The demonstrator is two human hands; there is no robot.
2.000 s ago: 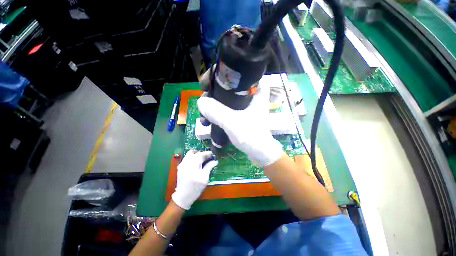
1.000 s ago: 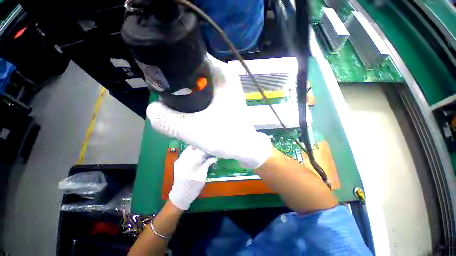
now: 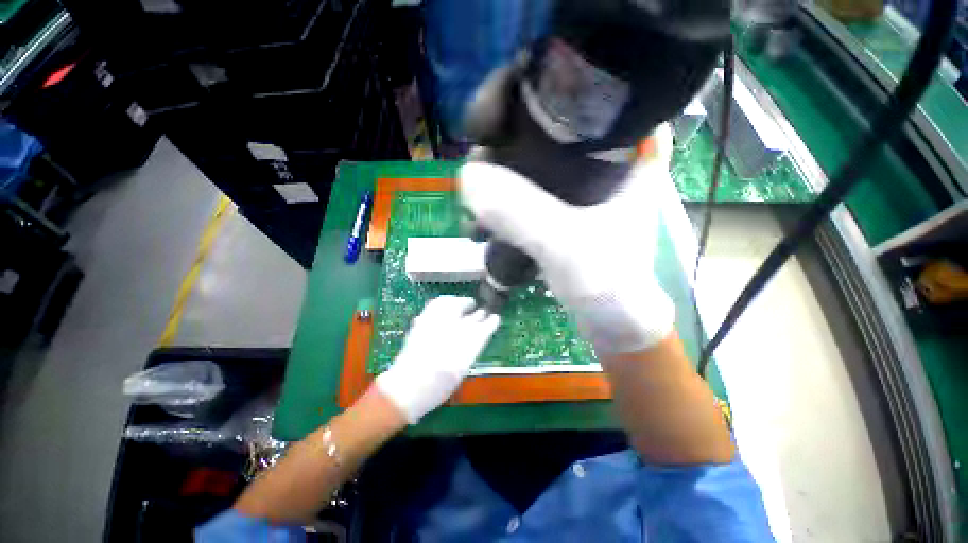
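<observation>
A large green circuit board (image 3: 531,334) lies in an orange fixture (image 3: 531,389) on the green mat. A long, low white heatsink (image 3: 441,258) stands on it, partly hidden by the screwdriver. My right hand (image 3: 584,249), in a white glove, is closed around the black electric screwdriver (image 3: 504,265), whose lower end points down near the board's middle. The screwdriver's upper body is blurred. My left hand (image 3: 441,355), gloved, has its fingertips at the screwdriver's lower end, over the board. Whether the fingertips hold a small part cannot be seen.
A blue marker pen (image 3: 358,228) lies at the mat's left. Black crates (image 3: 255,117) are stacked behind left. A parts bin (image 3: 202,357) with a clear bag (image 3: 175,387) is low left. The conveyor (image 3: 785,308) carries a board with heatsinks (image 3: 743,133). The black cord hangs at right. Someone in blue stands beyond.
My right hand and the screwdriver have moved right across the board from their place one second ago. My left hand has moved right and slightly up with them. The low heatsink's left part now shows.
</observation>
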